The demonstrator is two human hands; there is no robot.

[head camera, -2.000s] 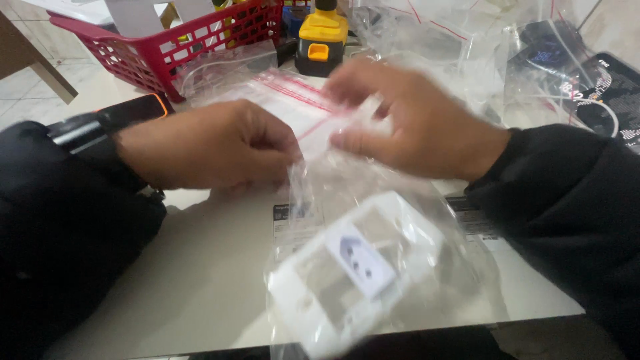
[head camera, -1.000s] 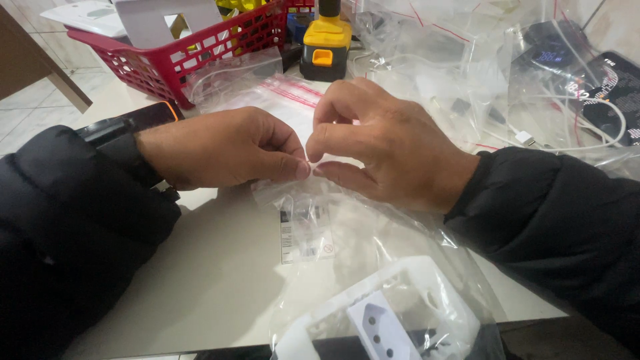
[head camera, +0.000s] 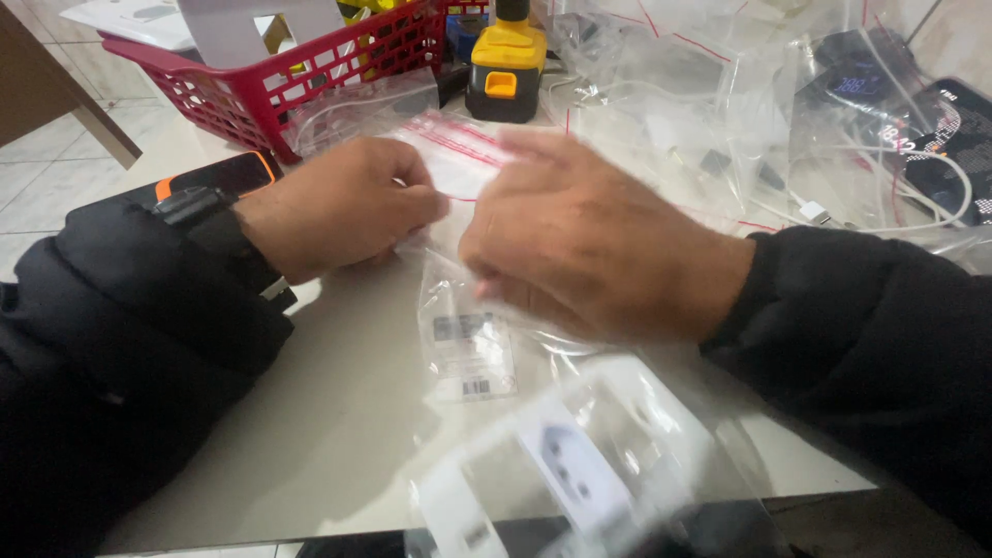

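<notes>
A clear plastic bag (head camera: 554,353) holds a white frame with a power outlet module (head camera: 570,473) and hangs partly over the table's near edge. My left hand (head camera: 353,201) has its thumb and forefinger pinched at the bag's top edge, just left of centre. Blurred by motion, my right hand (head camera: 589,240) is curled at the bag's upper right part; its fingertips are mostly hidden. Between the hands and the frame lies a small clear packet with a printed label (head camera: 465,356); whether it is inside the bag is unclear.
Behind my hands lie stacked zip bags with red lines (head camera: 457,147). A red plastic basket (head camera: 256,101) with white plates stands back left, beside a yellow and black tool battery (head camera: 504,74). Loose clear bags (head camera: 666,85) and a white cable (head camera: 876,221) lie right. An orange-edged phone (head camera: 221,174) is near my left wrist.
My hands were together at the bag's edge one second ago; now there is a gap between them. The white frame in the bag has tilted and shows more of itself.
</notes>
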